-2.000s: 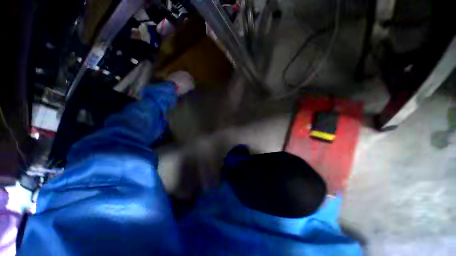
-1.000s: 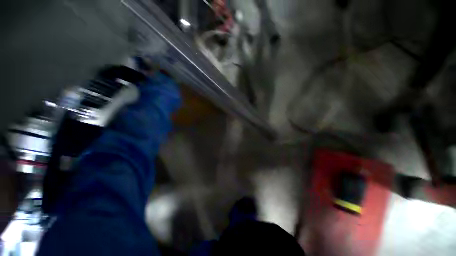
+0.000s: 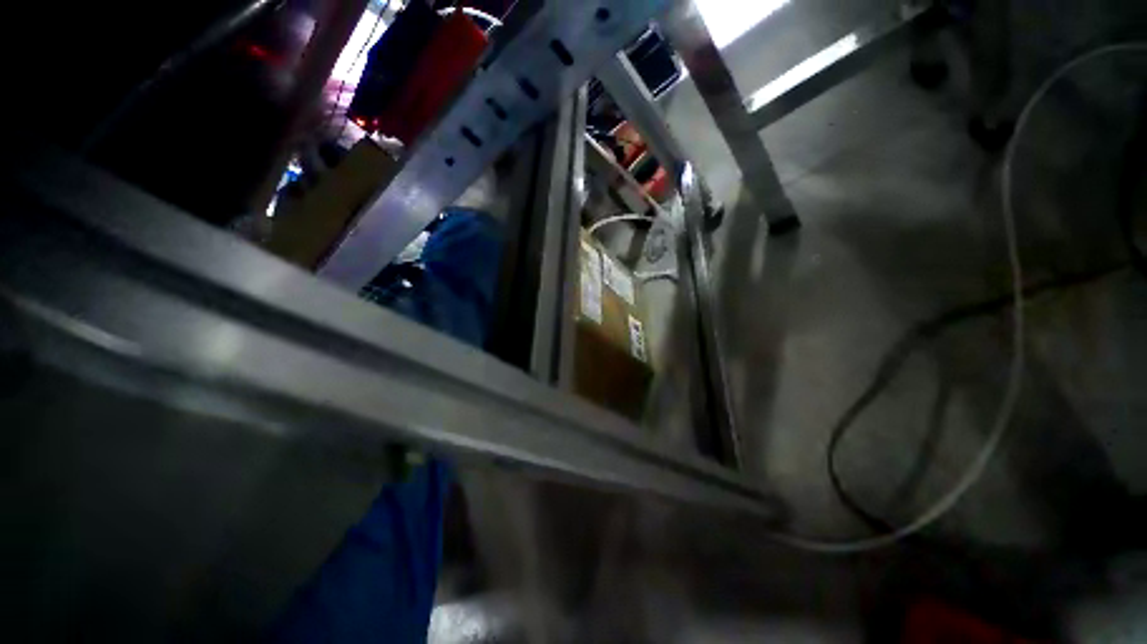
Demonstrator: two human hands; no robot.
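Observation:
Neither of my hands shows. A blue sleeve or garment (image 3: pixel 390 566) is partly hidden behind a metal frame bar (image 3: pixel 377 390) that crosses the view from left to lower right. More blue cloth shows above the bar, and no hand can be made out at its end. A brown cardboard box (image 3: pixel 610 365) with white labels lies low behind the frame's uprights.
A perforated metal beam (image 3: pixel 503 107) runs across the upper left, near a red object (image 3: pixel 434 76). A pale cable (image 3: pixel 1016 289) and a dark cable curve over the grey floor at right. Metal legs stand at the top.
The view has swung and moved in close to the metal frame. The gloved hand seen earliest is out of sight. The red board with the black and yellow item has left view.

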